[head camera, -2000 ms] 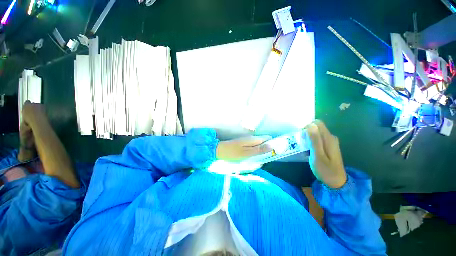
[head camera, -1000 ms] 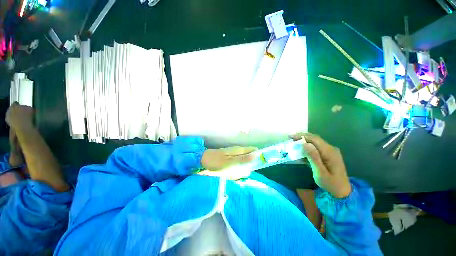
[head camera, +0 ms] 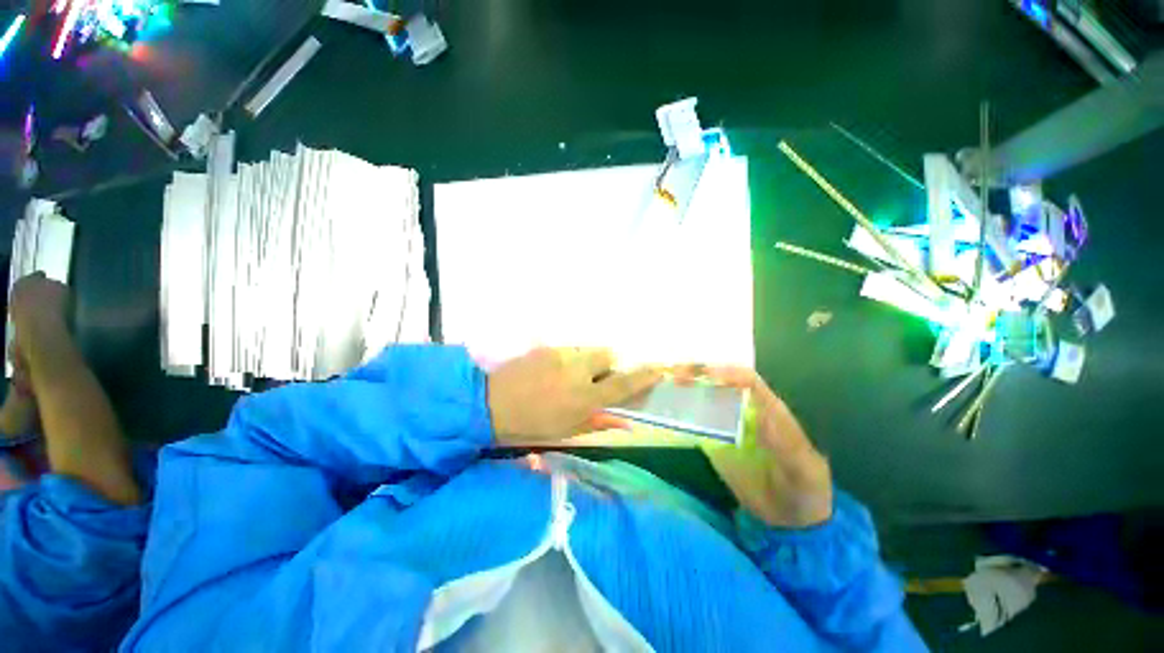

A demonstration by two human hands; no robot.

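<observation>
A flat, narrow sleeve (head camera: 689,406) with a greyish end is held between both my hands at the near edge of the white work sheet (head camera: 549,262). My left hand (head camera: 549,398) lies over its left part and hides it. My right hand (head camera: 781,457) grips its right end. What is inside the sleeve cannot be told. Another sleeve with a small white battery box (head camera: 680,125) lies at the sheet's far right corner; its lower part is lost in glare.
A stack of empty sleeves (head camera: 294,268) stands left of the sheet. A glowing pile of LED units (head camera: 1002,274) with thin strips lies to the right. Another person's arm (head camera: 70,396) is at the far left. Loose LED units (head camera: 415,36) lie at the far side.
The held piece showed a bright end with blue and orange marks; its end now looks dull grey. My hands have come closer together. The view has shifted, so the bench things sit lower.
</observation>
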